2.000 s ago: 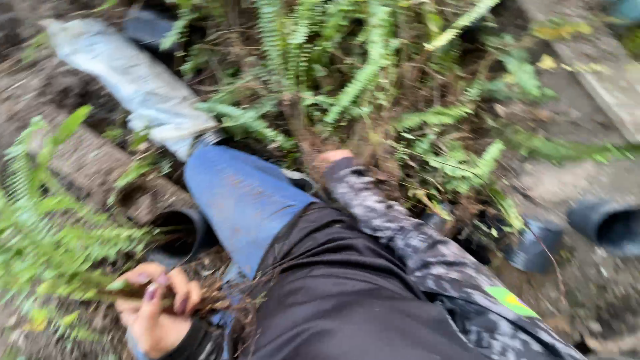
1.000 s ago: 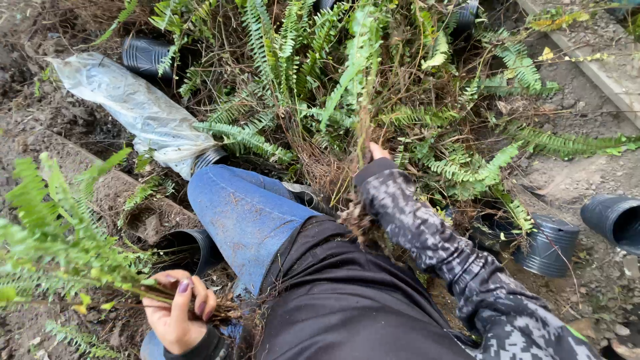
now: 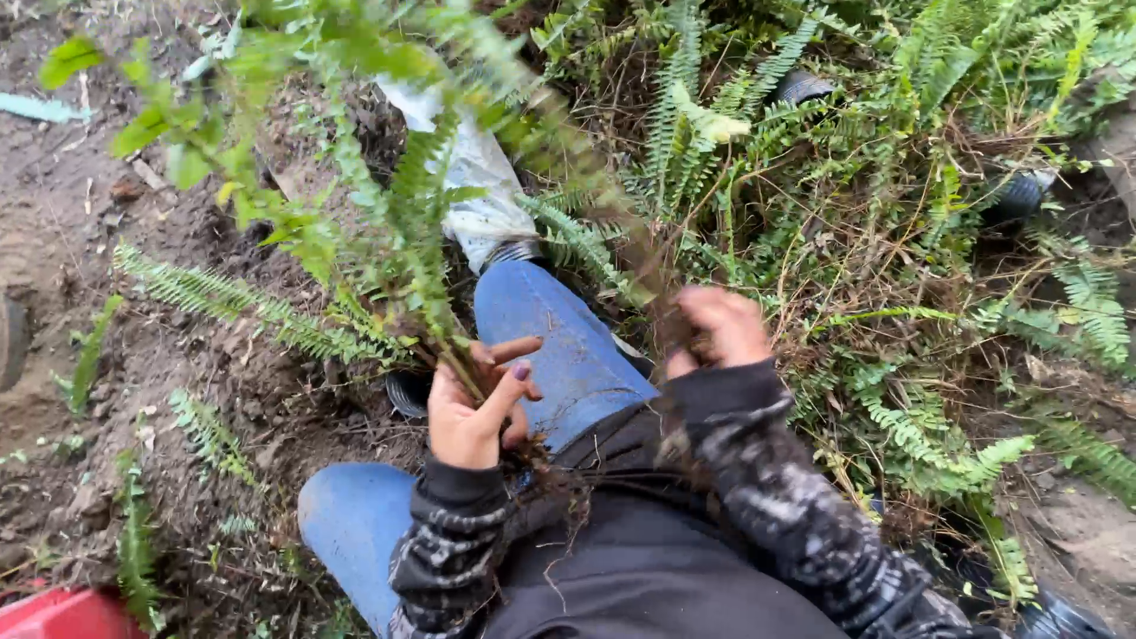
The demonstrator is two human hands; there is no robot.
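Observation:
My left hand (image 3: 484,399) grips a bunch of fern stems, with the green fronds (image 3: 417,257) fanning up and to the left and dark roots (image 3: 532,457) hanging below the palm. To the right, above my lap, my right hand (image 3: 719,328) is closed around another fern clump (image 3: 661,311), blurred by motion, its stems rising up and left and its roots beneath. The two hands are apart. Where the upper fronds of the two bunches overlap, I cannot tell them apart.
A dense heap of ferns and dry stems (image 3: 887,231) lies on the right. Black ribbed plastic pots (image 3: 1016,197) show among it. Beyond my knee lies a pale plastic sheet (image 3: 484,191). Bare soil (image 3: 204,355) spreads left, with a red object (image 3: 71,614) at the lower left corner.
My right hand has brought its fern clump closer to my left hand. My left hand still holds its bunch. The view has shifted toward the left side of the ground.

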